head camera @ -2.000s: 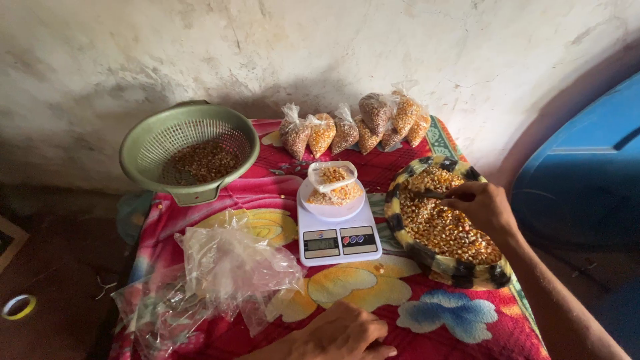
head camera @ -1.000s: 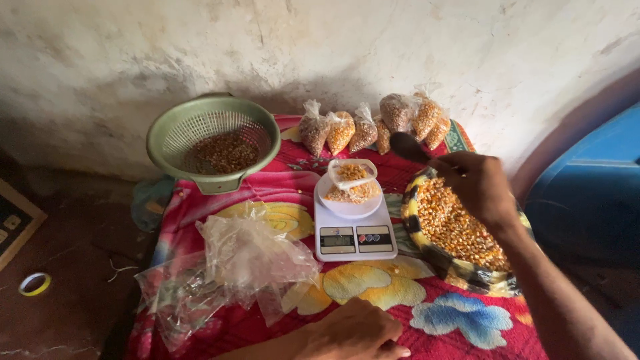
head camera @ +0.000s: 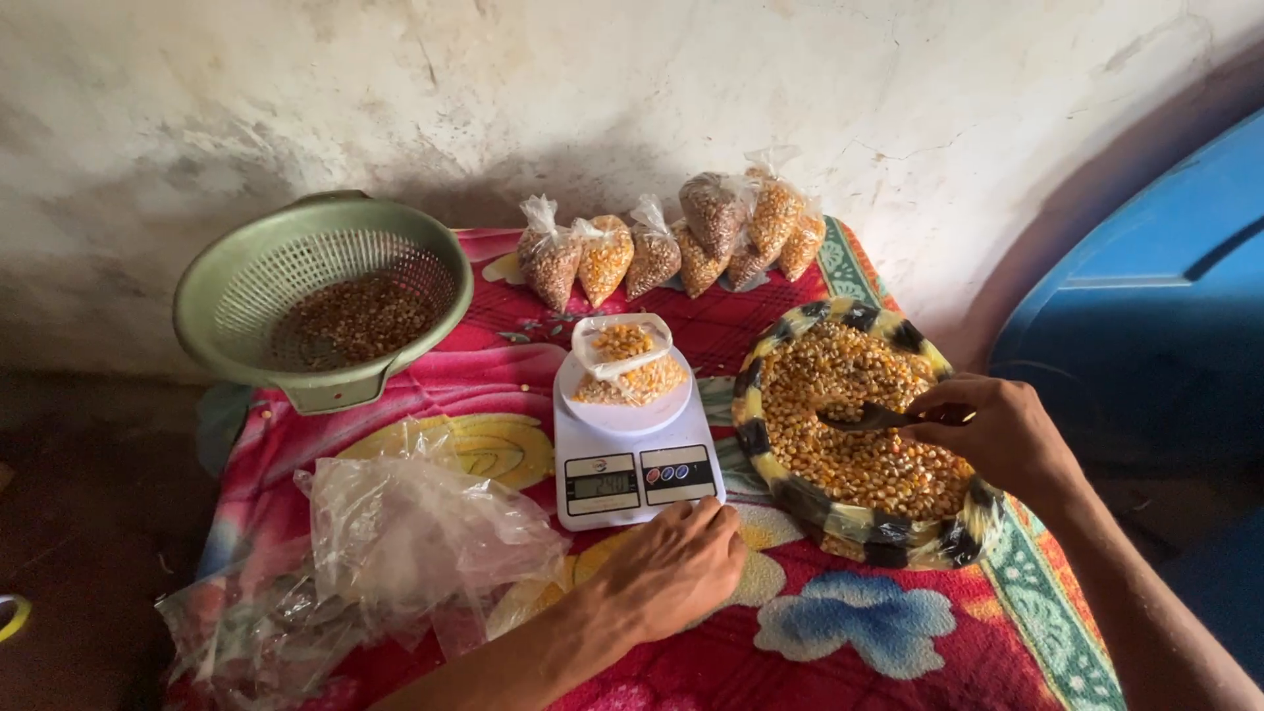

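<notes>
My right hand grips a dark spoon, its tip in the corn kernels that fill a round basket with a yellow and black rim. Beside the front edge of a white digital kitchen scale, my left hand rests on the cloth, fingers curled, with nothing seen in it. On the scale's round plate sits a clear plastic bag of kernels, with a small clear plastic tub of kernels on top. Empty clear plastic bags lie left of my left hand.
A green plastic colander with reddish-brown grains stands at the back left. Several filled, tied plastic bags line the table's rear edge by the wall. A large blue object is at the right. A yellow tape roll lies at the far left.
The spoon, held up above the basket's back edge one second ago, is now down in the kernels. My left hand is now nearer the scale's front edge.
</notes>
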